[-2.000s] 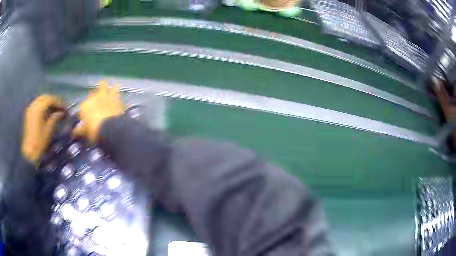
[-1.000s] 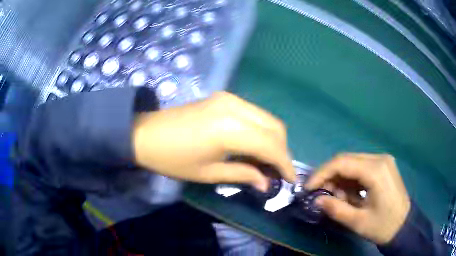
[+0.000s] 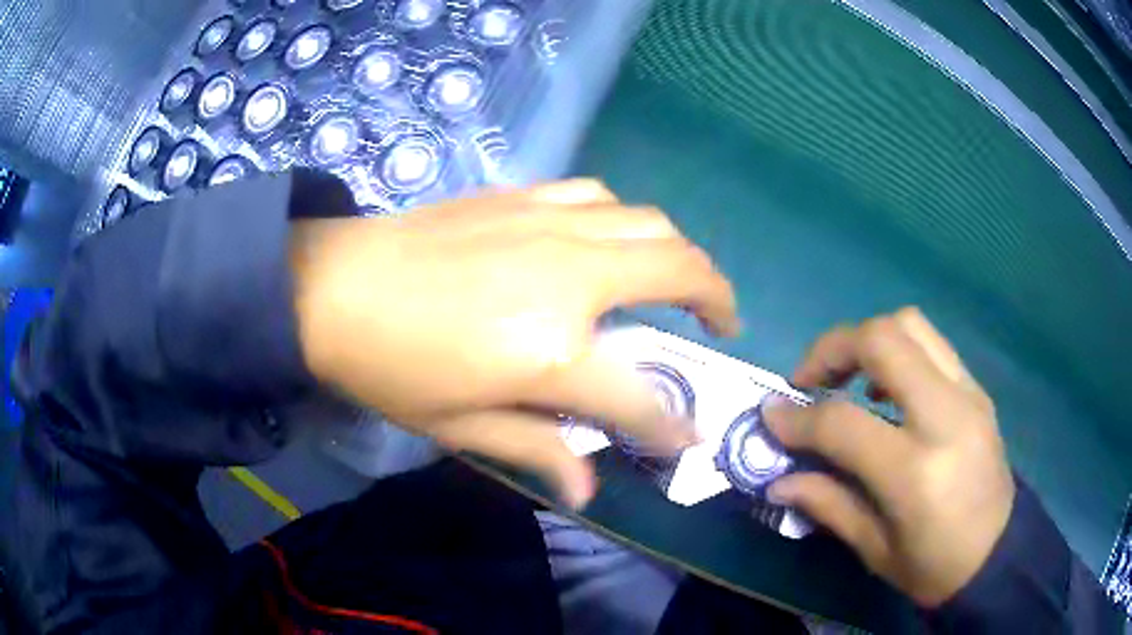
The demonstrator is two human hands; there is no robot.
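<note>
A pale, shiny mounting plate [image 3: 699, 475] lies on the green surface near the front edge, between my hands. One dark-ringed round insert [image 3: 672, 395] sits at its middle, partly under my left fingers. My left hand [image 3: 497, 316], bare, is spread over the plate's left part, with one fingertip against that insert; it grips nothing visible. My right hand [image 3: 912, 453], bare, pinches a second round insert [image 3: 754, 452] between thumb and fingers at the plate's right part. My hands hide both plate ends.
A clear blister tray [image 3: 360, 106] with many round inserts lies at upper left, beyond my left forearm. A translucent ribbed stack [image 3: 81, 75] stands farther left. A metal rail [image 3: 993, 112] curves across the green surface [image 3: 770, 211] at upper right. My legs show below the front edge.
Both hands came from the tray to the plate at the front edge. Since one second ago, my left fingers have spread and more of the plate shows; my right hand stays at its insert.
</note>
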